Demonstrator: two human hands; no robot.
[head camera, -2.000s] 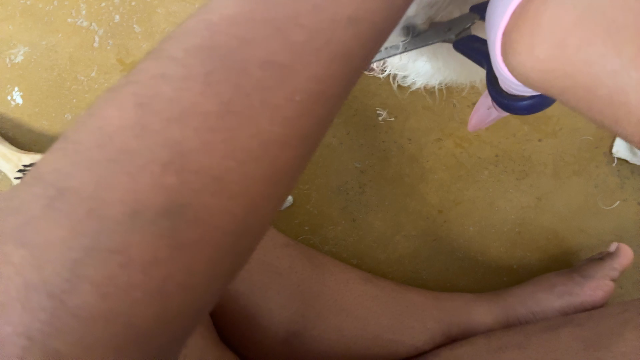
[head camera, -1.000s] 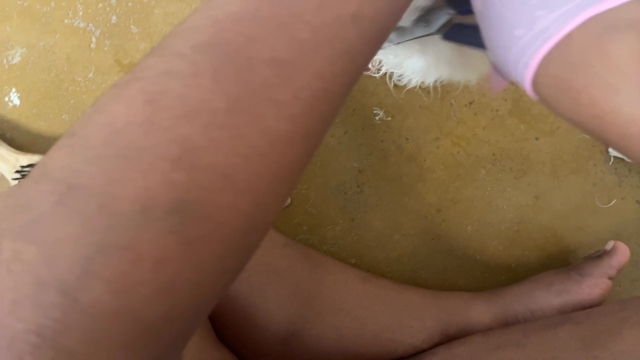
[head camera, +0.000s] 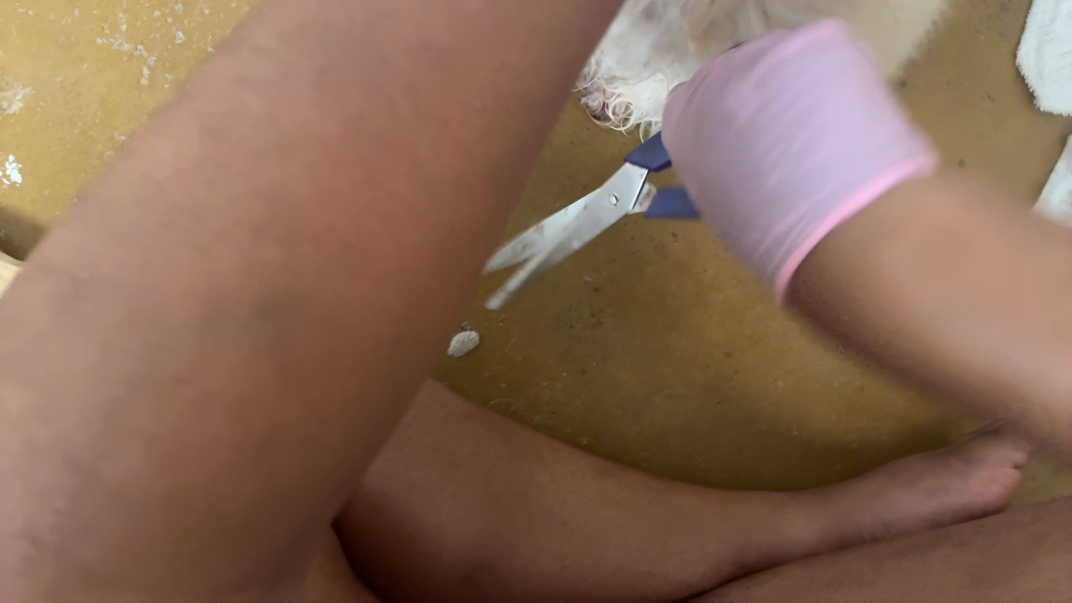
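My right hand (head camera: 787, 142), in a pink glove, holds a pair of scissors (head camera: 613, 199) with dark blue handles. The steel blades point down and to the left over the floor and stand slightly apart. Just above and left of the glove lies white, curly animal fur (head camera: 641, 75), with a small pinkish part at its edge; what part of the animal it is I cannot tell. A bare forearm, apparently my left, crosses the view from the lower left to the top, and its hand is out of view.
My bent bare leg (head camera: 586, 469) rests across the bottom on the yellowish floor (head camera: 670, 360). White cloths (head camera: 1051, 59) lie at the right edge. A small clump of whitish hair (head camera: 463, 342) lies below the blades, and white bits dot the floor at upper left.
The scissors have moved from beside the fur at the top down and left over bare floor, with the gloved hand. A small whitish clump now shows below the blades.
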